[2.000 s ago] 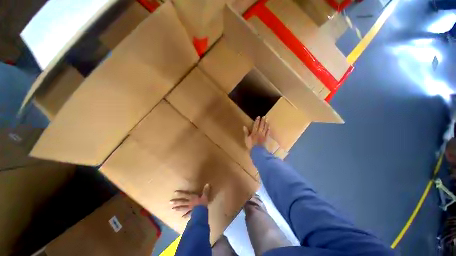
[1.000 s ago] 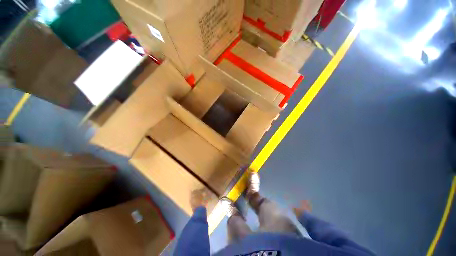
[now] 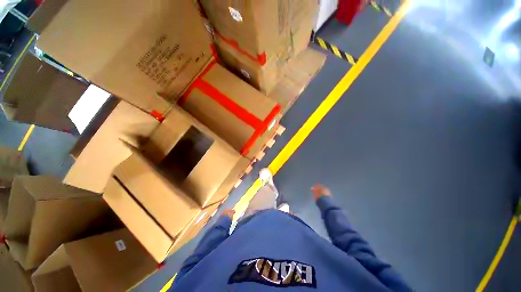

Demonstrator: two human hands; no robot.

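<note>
An open brown carton point(image 3: 220, 174) stands in front of me to the left, its flaps raised and its dark inside showing. Another carton point(image 3: 151, 199) with a dark gap along its top lies against it on the near side. My left hand point(image 3: 229, 213) is small and partly hidden by the sleeve, beside the cartons; its fingers are unclear. My right hand point(image 3: 320, 192) is over the floor, away from the cartons, holding nothing visible; its finger position is blurred.
A carton with red tape point(image 3: 231, 108) sits behind on a wooden pallet point(image 3: 268, 149). Tall printed cartons point(image 3: 143, 51) stand beyond. Open cartons point(image 3: 94, 262) lie at lower left. A yellow line point(image 3: 337, 100) crosses the grey-blue floor.
Both hands have come off the carton flaps and back towards my body. The flaps no longer lie flat as they did under my hands. The view has shifted, with the cartons now further left.
</note>
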